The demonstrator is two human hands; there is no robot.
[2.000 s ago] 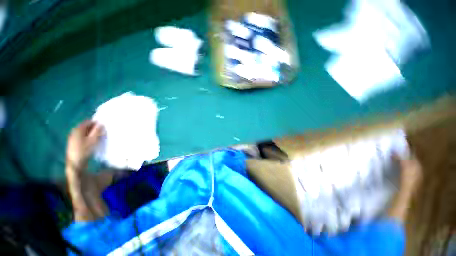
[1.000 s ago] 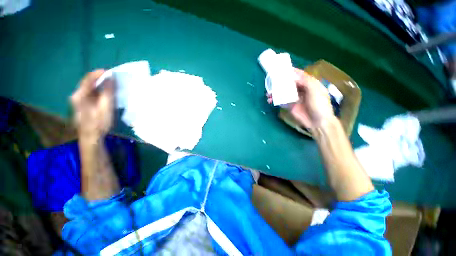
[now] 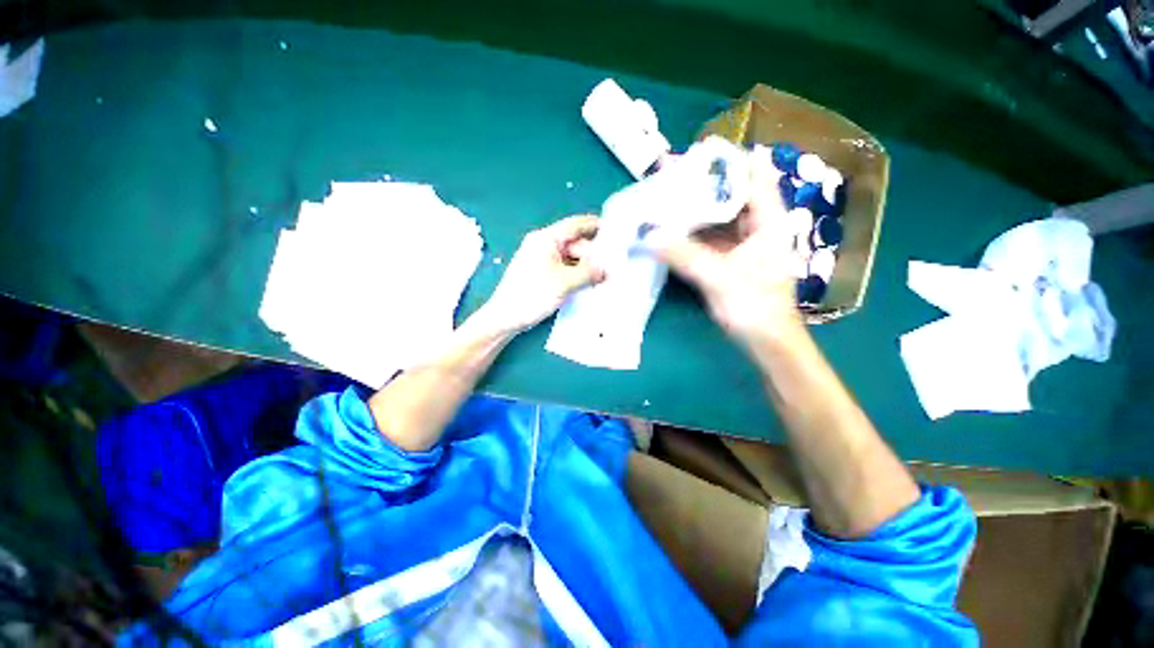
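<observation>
My left hand [image 3: 552, 268] holds the lower left part of a white sheet [image 3: 600, 325] over the bench. My right hand [image 3: 740, 260] holds a white cylindrical unit [image 3: 694, 185] against the sheet's upper part; its round end points up and right. The sheet's lower part hangs towards my lap. Another white cylindrical unit [image 3: 623, 127] lies on the green bench just beyond my hands. A fanned stack of white sheets [image 3: 373, 272] lies to the left. My fingers partly hide the unit and sheet.
A small open carton [image 3: 868, 228] of dark blue and white discs stands right of my hands. Crumpled white wrapping [image 3: 1000, 329] lies at the bench's right. A large carton [image 3: 1031, 557] is below the bench edge at right. A blue stool [image 3: 190, 456] is at lower left.
My hands have come together, the left moving right with the sheet. The right hand has moved slightly, and a white unit now lies on the bench beyond it. The view has shifted.
</observation>
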